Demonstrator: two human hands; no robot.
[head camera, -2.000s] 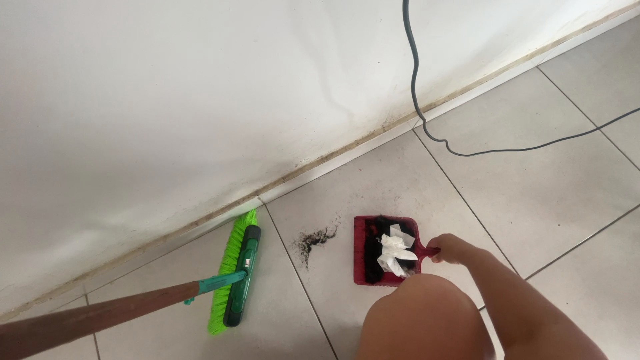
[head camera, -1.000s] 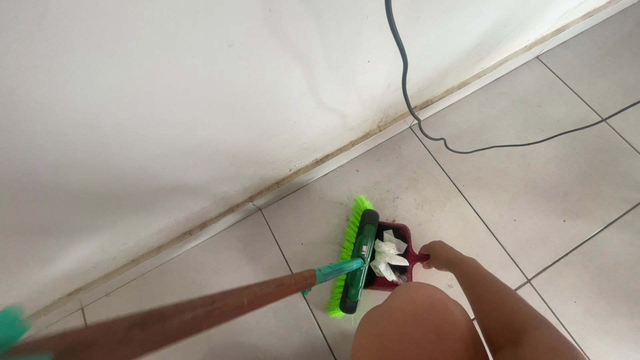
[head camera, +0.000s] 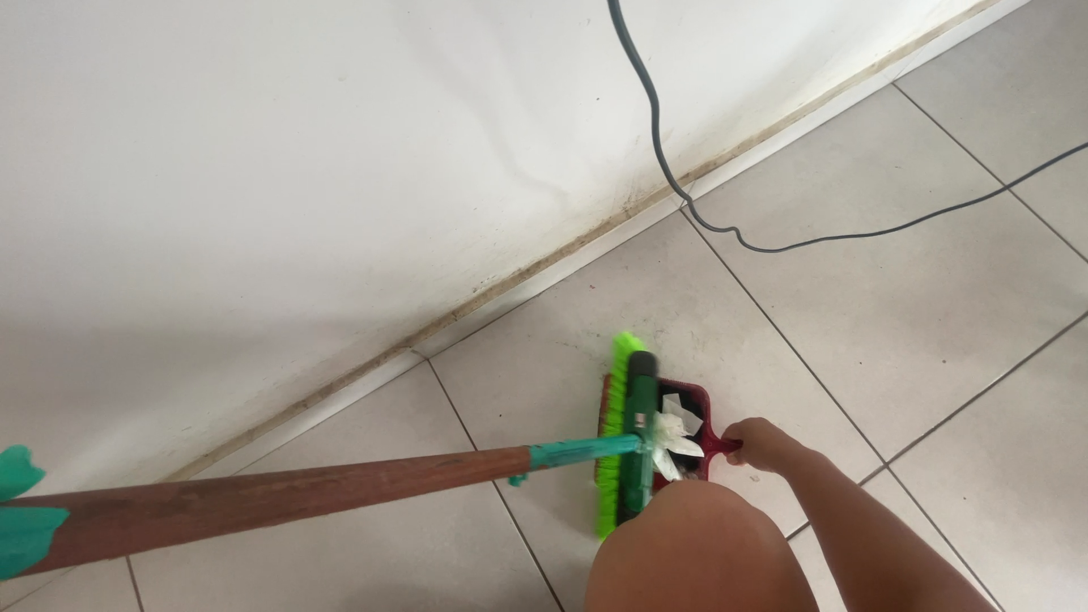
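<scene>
My right hand (head camera: 759, 444) grips the short handle of a red dustpan (head camera: 699, 399), which lies on the floor and holds crumpled white paper (head camera: 676, 438) and dark debris. Across the dustpan's open side stands the head of a broom, with bright green bristles (head camera: 609, 476) and a dark green block (head camera: 641, 408). Its brown wooden handle (head camera: 297, 495), with a teal socket at the head, runs to the left edge, where teal pieces (head camera: 30, 535) show around it. My left hand is not in view. My bare knee (head camera: 701, 552) covers the lower part of the broom head.
A dark cable (head camera: 654, 119) hangs down the white wall (head camera: 255, 170) and trails right over the grey floor tiles (head camera: 892, 289). A white skirting (head camera: 544, 289) with a stained upper edge runs along the wall. Faint specks lie on the tiles above the dustpan.
The broom head has moved right, from the floor left of the dark debris to the dustpan. The debris pile seen on the tile two seconds ago no longer shows there.
</scene>
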